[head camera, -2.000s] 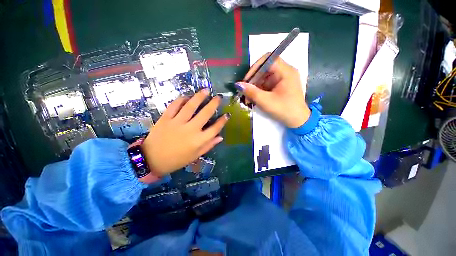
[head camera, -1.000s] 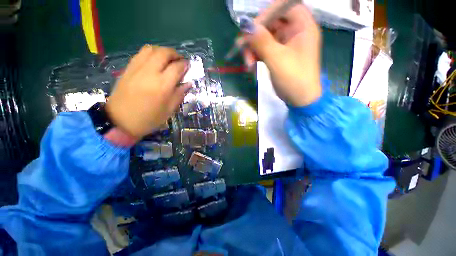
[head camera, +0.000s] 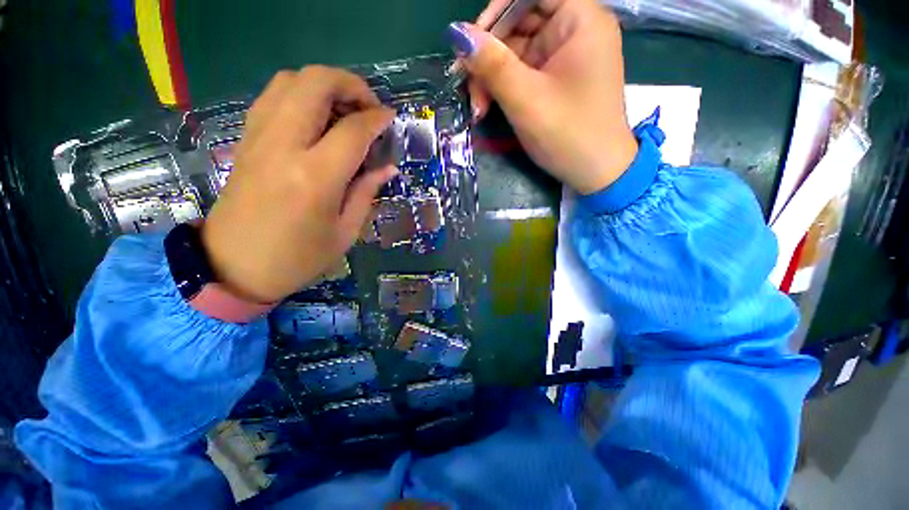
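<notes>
A clear blister tray (head camera: 85, 159) holds several small circuit boards in rows, one of them (head camera: 420, 139) at its upper right. My left hand (head camera: 299, 179) is over the tray, thumb and fingers bent together at that board's left edge; whether they pinch anything is hidden. My right hand (head camera: 553, 95) is right of the tray's upper corner and holds slim dark tweezers (head camera: 510, 22), pointing down left, tips near the tray edge. A white liner sheet (head camera: 666, 110) lies partly under my right forearm, with a black patch (head camera: 568, 346) at its near end.
Bagged sheets (head camera: 738, 28) lie at the top right. White paper strips (head camera: 823, 189) and a clear bag lie at the far right. A yellow and red tape line (head camera: 159, 50) marks the green mat at the upper left. A black tray (head camera: 845, 361) is below the bench edge at right.
My left hand has moved from the tray's right part to its upper middle, fingers drawn together. My right hand with the tweezers has moved up, away from the liner sheet.
</notes>
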